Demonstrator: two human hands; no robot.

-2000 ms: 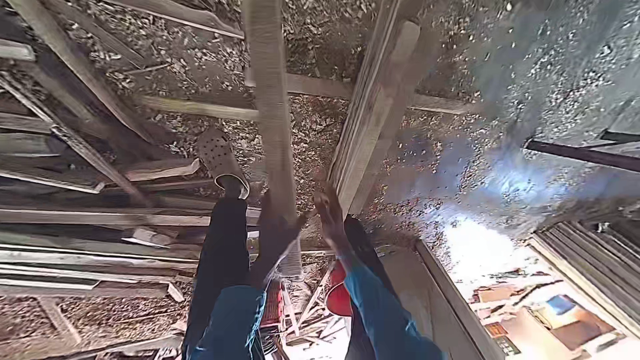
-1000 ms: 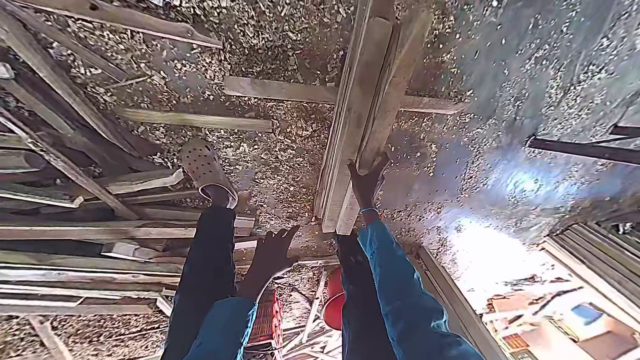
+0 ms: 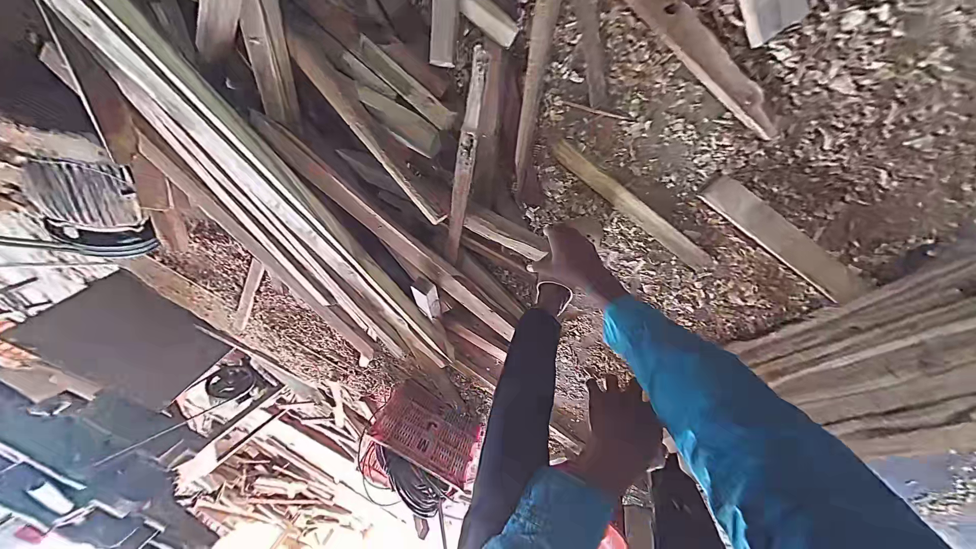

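My right hand is stretched out over my shoe, beside the end of a wooden board; its fingers are partly hidden, and whether they grip the board cannot be told. My left hand is lower, between my legs, with fingers apart and nothing in it. A long pile of planks runs diagonally at the left. Short wood pieces, one a yellowish stick and one a flat board, lie on the chip-covered ground ahead.
A stack of boards is at the right, beside my right arm. A red plastic crate with a coiled black cable stands lower left. Scrap wood and a dark flat panel lie beyond it. Loose posts lean at the top.
My right hand has left the stacked boards and reached across to near my shoe. Earlier, my left hand let go of a long board. The view has swung left.
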